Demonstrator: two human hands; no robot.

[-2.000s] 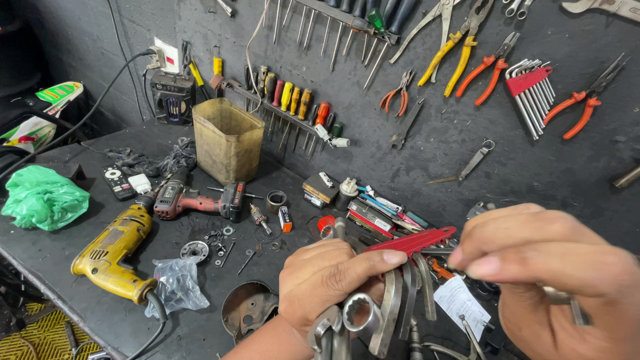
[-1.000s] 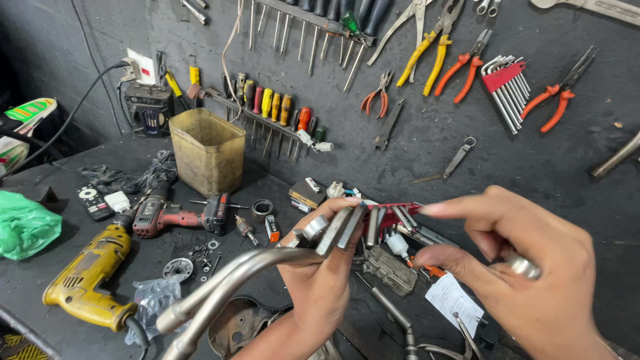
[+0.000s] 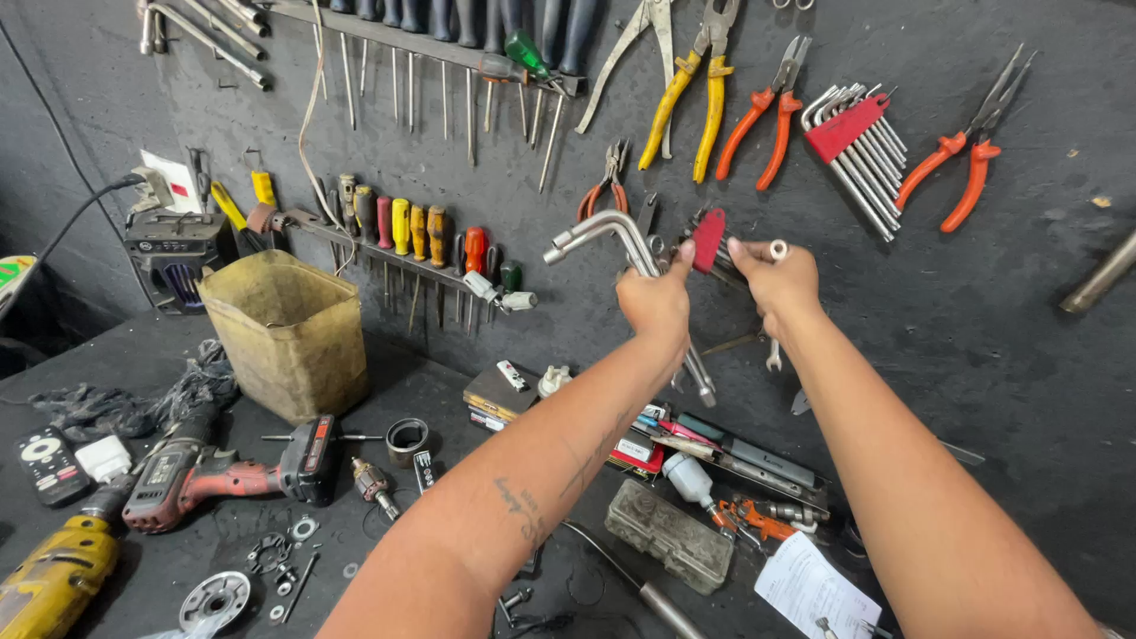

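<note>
My left hand is closed around bent metal wrenches, whose socket ends stick out above and below the fist. Its thumb touches a red hex key holder held up at the wall. On the holder's other side, my right hand pinches near its edge and also grips a slim metal wrench, open end down. Keys in the red holder are mostly hidden. Higher on the wall to the right hangs another red holder with hex keys, beside orange-handled pliers.
Screwdriver racks and yellow-handled pliers hang on the dark wall. On the bench stand a yellowed plastic container, a red cordless drill, a yellow corded drill, a grey plastic case and loose metal parts.
Both hands have moved from over the bench up to the wall, with the red holder between them. The view has shifted toward the wall.
</note>
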